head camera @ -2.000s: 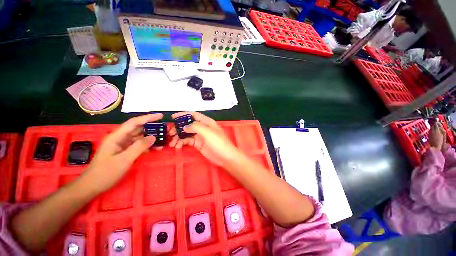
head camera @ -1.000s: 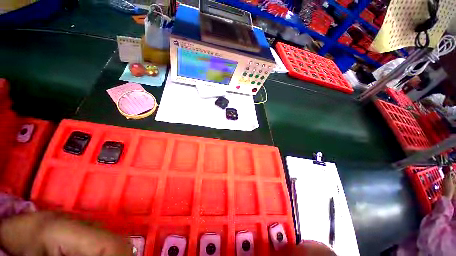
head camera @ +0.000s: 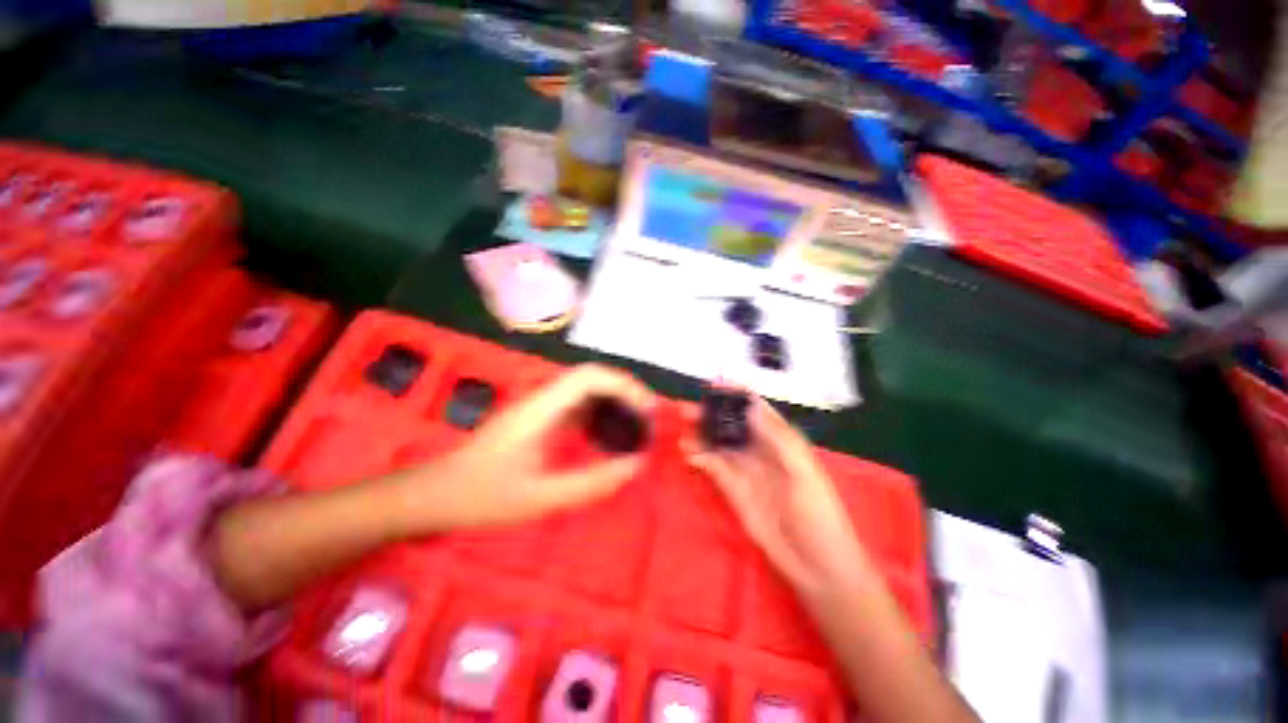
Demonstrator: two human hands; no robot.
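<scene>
The view is blurred. My left hand [head camera: 544, 449] holds a dark watch body [head camera: 616, 424] over the red foam tray [head camera: 382, 328]. My right hand [head camera: 770, 473] holds another dark watch body [head camera: 726, 417] just to its right, between thumb and fingers. The two watches are apart. Two dark watch bodies, one at the tray's corner [head camera: 394, 369] and one beside it [head camera: 469, 403], lie in the far-left pockets. Several pale pink watch backs [head camera: 476, 664] lie face down in the near row. I cannot tell whether the held screens are lit.
Stacked red trays [head camera: 212, 212] with pale watch backs stand at the left. Beyond the tray are a bench tester [head camera: 763, 212] and white paper [head camera: 650, 318] with two dark watches [head camera: 767, 350]. A clipboard [head camera: 1010, 593] lies at the right, a pink paper with ring [head camera: 526, 287] behind.
Both hands have come up from the near edge to above the tray, each now holding a dark watch. The view has turned left, bringing the stacked trays into sight.
</scene>
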